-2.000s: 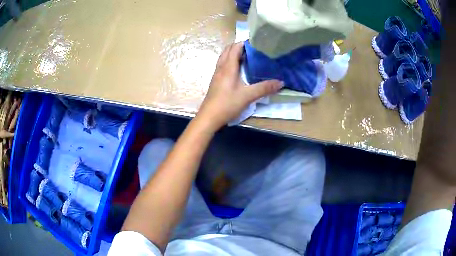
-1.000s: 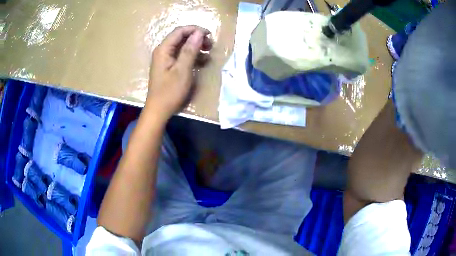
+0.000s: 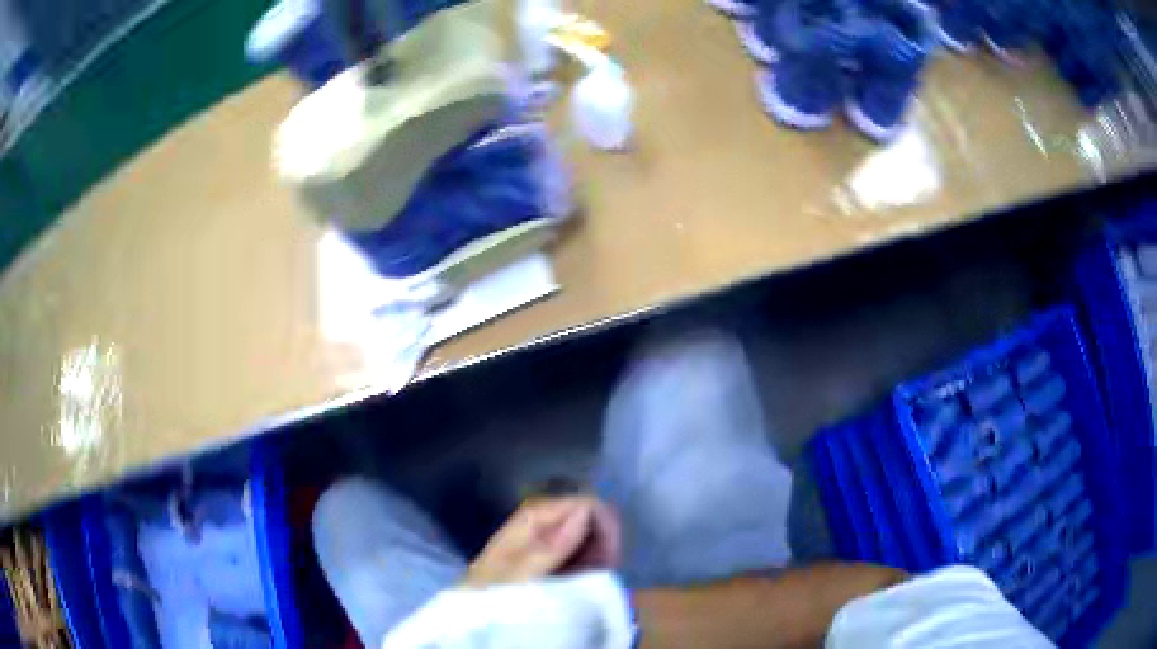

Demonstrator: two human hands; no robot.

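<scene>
A blue denim boot [image 3: 472, 203] with a pale fluffy edge lies in the press, between the cream pad [image 3: 393, 121] above and the pale base [image 3: 489, 251] below. White cloth and paper [image 3: 489, 304] lie under the press. My left hand [image 3: 543, 539] is over my lap, below the bench edge, blurred and away from the boot. Its fingers are unclear. My right forearm reaches in from the right towards it. My right hand is hidden behind my left sleeve or merged with the left hand, so I cannot make it out. Neither touches the press.
A white bottle [image 3: 603, 104] stands right of the press, with something yellow behind it. Blue boots [image 3: 844, 57] cluster at the bench's far side. Blue crates hold rows of boots at lower right [image 3: 1009, 450] and lower left [image 3: 260, 545]. The bench edge curves across in front of me.
The view has turned right, so the press shows further left. My left hand has moved from the bench to my lap. My right forearm has come down from the bench and in towards my lap.
</scene>
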